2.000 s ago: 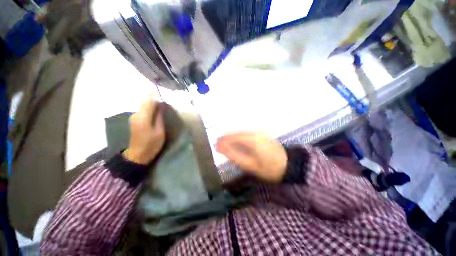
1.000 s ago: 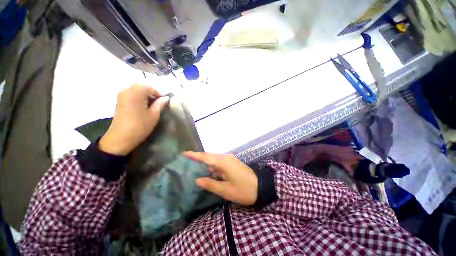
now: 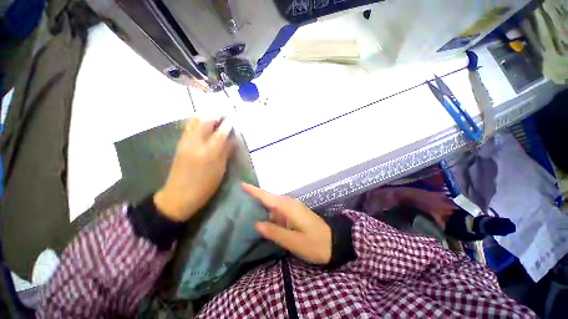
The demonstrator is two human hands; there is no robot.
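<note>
A grey-green mottled fabric (image 3: pixel 215 249) lies from the white machine table down onto my lap, with an olive flap (image 3: pixel 146 152) spread at its upper left. My left hand (image 3: pixel 198 165) grips the fabric's top edge between thumb and fingers, just in front of the sewing machine's needle area (image 3: pixel 218 87). Something small and whitish shows at the fingertips, too bright to make out. My right hand (image 3: pixel 293 225) rests on the fabric's right side, index finger extended and thumb apart, holding nothing. A small round blue knob (image 3: pixel 248 91) sits beside the needle area.
Blue-handled snips (image 3: pixel 458 112) lie at the right beside a grey cloth strip (image 3: pixel 481 99). A cream label bundle (image 3: pixel 324 50) lies behind. A dark phone (image 3: pixel 514 65) is at the far right. Olive-brown cloth (image 3: pixel 40 149) lies at left. Pale scraps (image 3: pixel 529 199) are below right.
Since one second ago, my left hand has moved right with the fabric's edge, and the olive flap shows more. My right hand has shifted slightly right. Earlier it was over the table, off the fabric.
</note>
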